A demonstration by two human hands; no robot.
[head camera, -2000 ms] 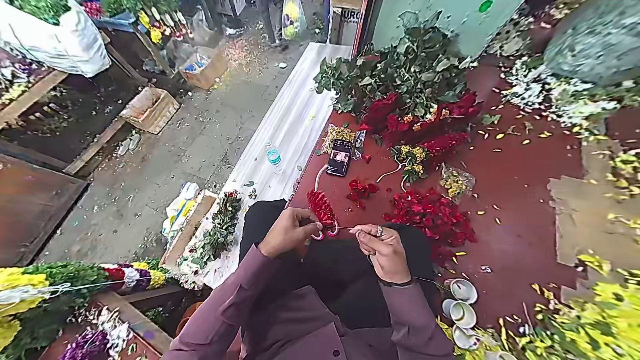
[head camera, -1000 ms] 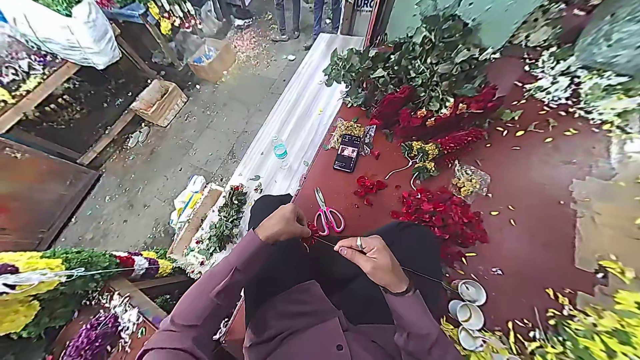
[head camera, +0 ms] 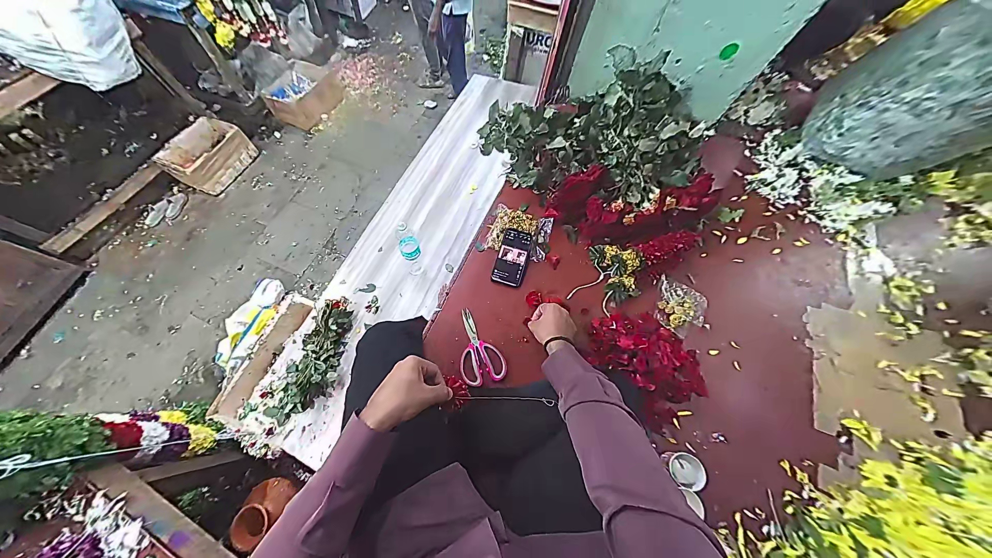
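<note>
My left hand [head camera: 407, 392] pinches a short cluster of red petals [head camera: 457, 390] threaded on a wire needle [head camera: 511, 399], whose looped end points right over my lap. My right hand [head camera: 552, 324] is at a small group of red petals [head camera: 536, 299] on the red surface; its fingertips are partly hidden. Between the hands lie pink-handled scissors [head camera: 480, 358], blades pointing away from me. A larger heap of loose red petals [head camera: 647, 358] is right of my right hand. Beyond the hands lies a smartphone [head camera: 511, 257] with its screen lit.
Leafy stems [head camera: 612, 132] and red flowers [head camera: 643, 209] lie at the back. A clear bottle [head camera: 408, 243] stands on the white ledge [head camera: 434, 194] at left. White cups [head camera: 687, 471] and yellow petals [head camera: 891, 496] are at lower right. Two people's legs [head camera: 446, 43] show in the walkway.
My right hand has moved away from the needle, up to the small petal group. The long red string of petals held two seconds ago is no longer in my hands. The scissors, hidden at first, now show.
</note>
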